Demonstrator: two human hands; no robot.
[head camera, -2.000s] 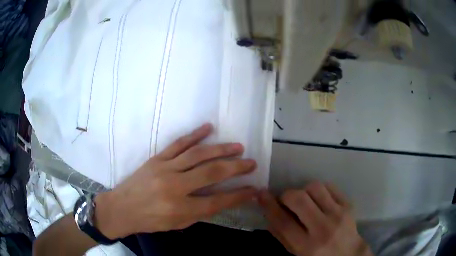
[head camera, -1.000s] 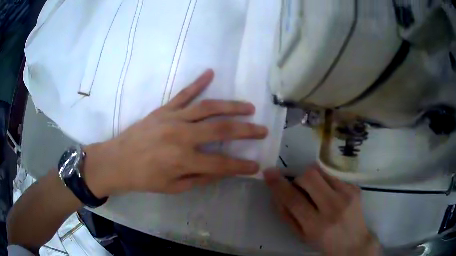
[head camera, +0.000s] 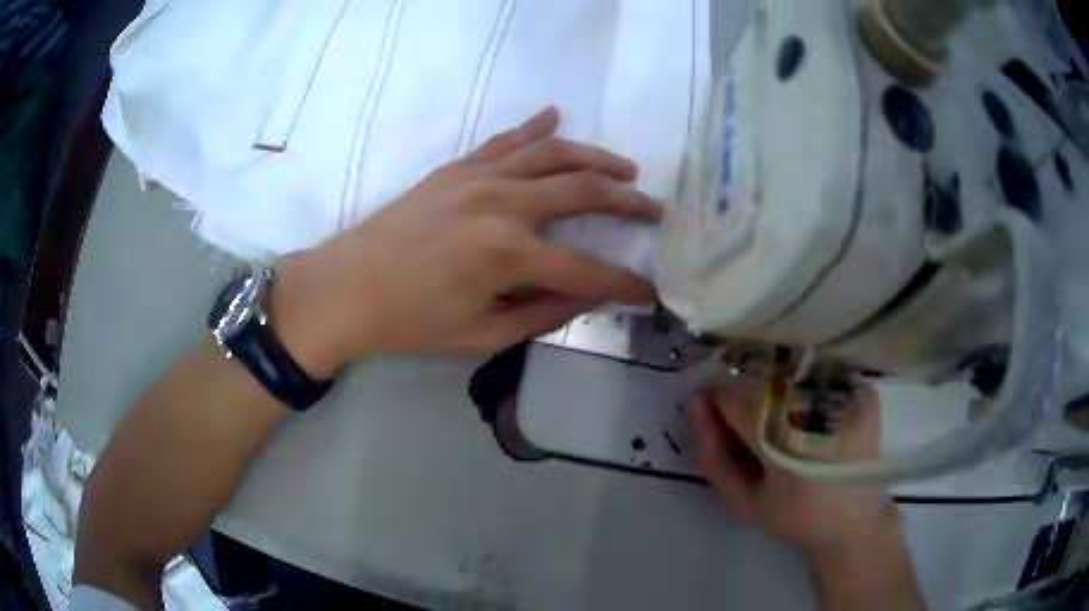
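The white garment panel with dark double stitch lines lies on the machine bed at the upper left. Its long plain edge strip runs beside the machine head. My left hand, with a watch on the wrist, lies spread on the panel's near edge, its fingertips close to the head. My right hand is partly hidden behind the pale curved bar below the head; its fingers are bent and blurred, and I cannot tell if they hold anything. The presser foot and needle area is mostly hidden.
The cream sewing machine head with blue lettering fills the upper right. The shiny needle plate and slide plate show in the bed, with a dark gap around them. White garment pieces lie at the lower left.
The panel has moved up and away, uncovering the needle plate. My left hand has moved up with it. My right hand has moved right, behind the curved bar. The machine head appears larger.
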